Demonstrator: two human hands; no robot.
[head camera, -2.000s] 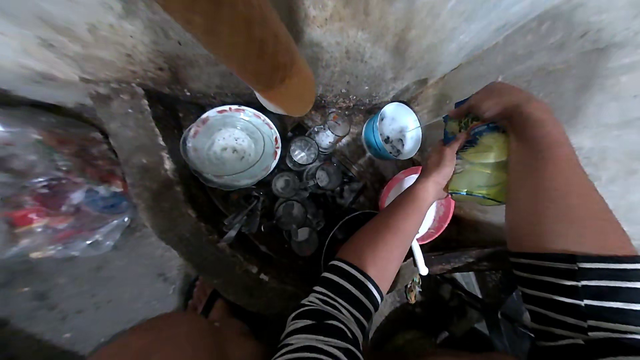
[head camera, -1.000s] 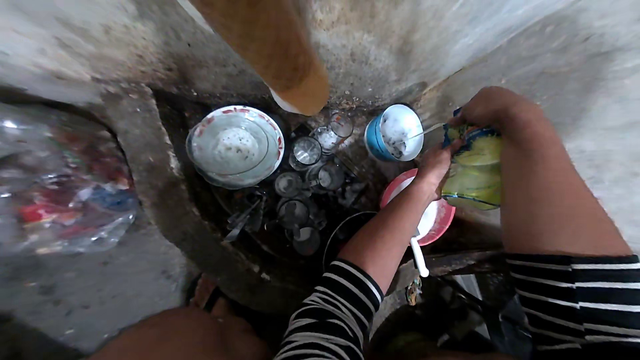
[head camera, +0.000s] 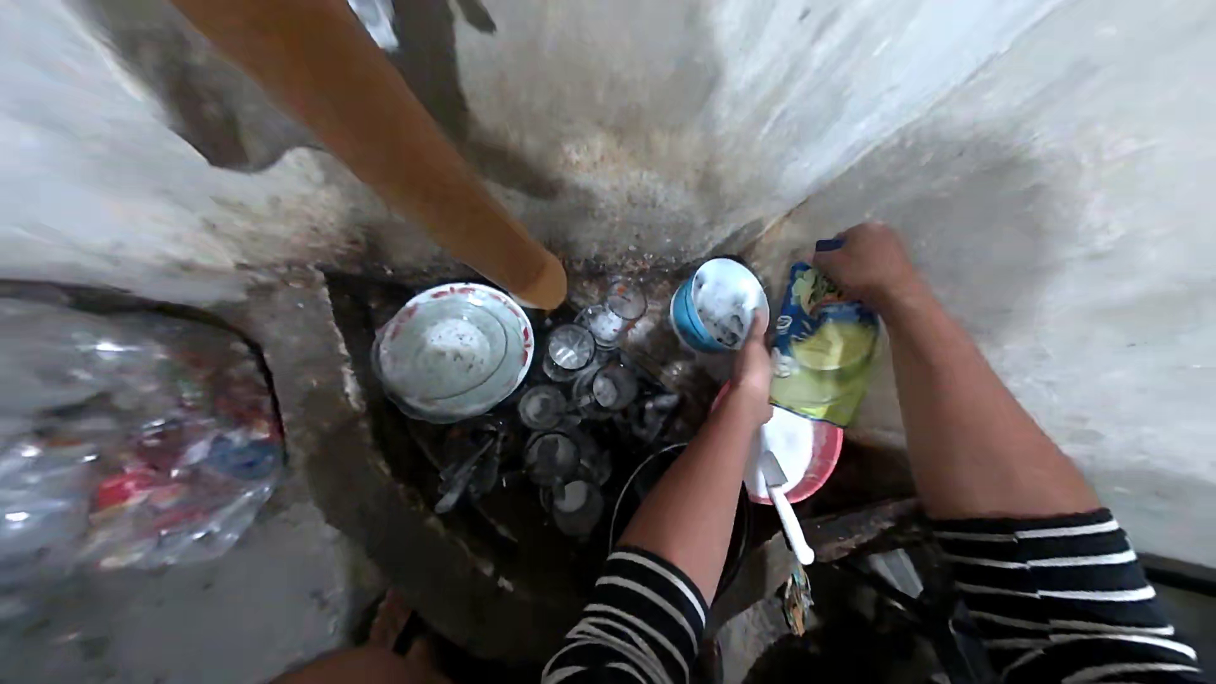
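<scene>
My right hand (head camera: 866, 266) grips the top of a yellow-green and blue plastic refill pouch (head camera: 828, 356), which hangs against the right wall. My left hand (head camera: 755, 370) is at the near rim of a blue cup (head camera: 695, 318) with a white inside and a little foam or liquid in it; its fingers are partly hidden. Under the pouch and my left wrist lies a red-rimmed white bowl (head camera: 825, 461), with a white-handled utensil (head camera: 793, 527) leaning over its edge.
Stacked enamel basins (head camera: 456, 351) stand at the left of the washing area. Several drinking glasses (head camera: 570, 347) and some cutlery (head camera: 465, 475) lie in the middle. A brown pipe (head camera: 456, 199) slants down from above. Beyond the concrete curb (head camera: 332, 484) is a clear plastic bag of wrappers (head camera: 142, 475).
My left hand has left the pouch and moved to the blue cup. The thin stream seen earlier between pouch and cup no longer shows. The pouch now hangs more upright from my right hand.
</scene>
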